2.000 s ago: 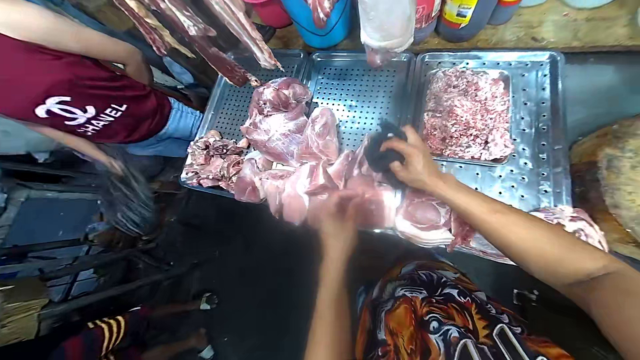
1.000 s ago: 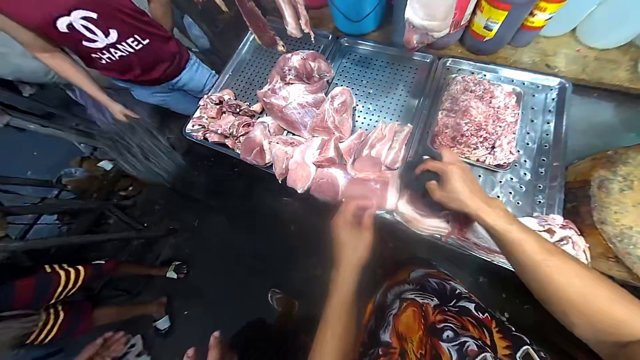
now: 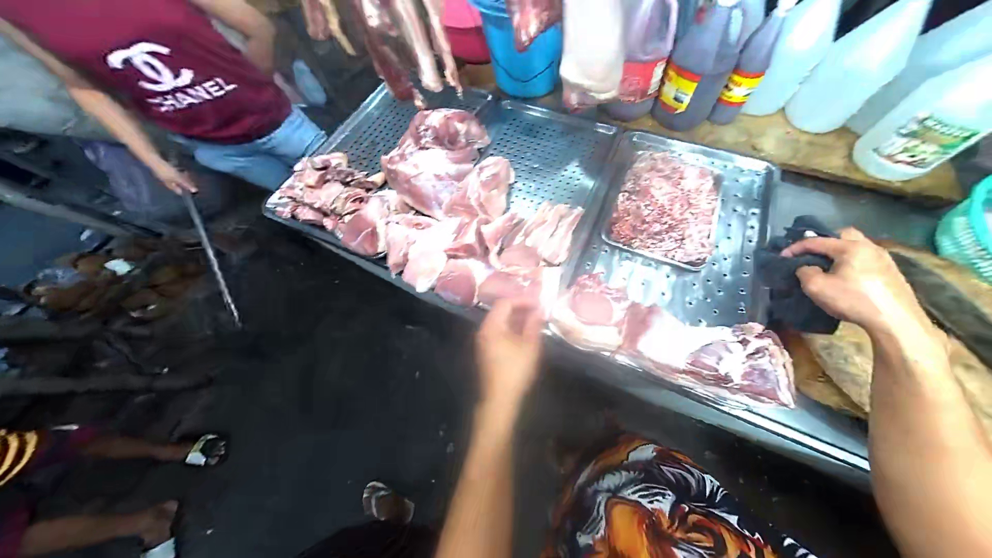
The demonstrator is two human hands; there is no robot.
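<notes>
My right hand (image 3: 849,279) grips a dark cloth (image 3: 798,283) at the right edge of the perforated metal trays. My left hand (image 3: 510,337) is blurred at the front edge of the trays, next to pale raw meat slices (image 3: 457,280); whether it touches them I cannot tell. Larger raw meat pieces (image 3: 434,167) lie behind the slices, with small meat scraps (image 3: 322,190) at the left end. Ground meat (image 3: 666,205) fills a small tray inside the right perforated tray (image 3: 740,232). Fatty meat slabs (image 3: 736,360) lie along the front edge between my hands.
Meat strips (image 3: 403,43) hang over the trays. Behind stand a blue bucket (image 3: 527,54) and plastic jugs (image 3: 694,66). A round wooden block (image 3: 845,360) and a green basket (image 3: 969,232) are at right. A person in a maroon shirt (image 3: 186,70) holds a stick (image 3: 213,260) at left.
My right hand has moved right with the dark cloth, from over the trays to beyond their right side. My left hand remains by the front slices. The view has shifted.
</notes>
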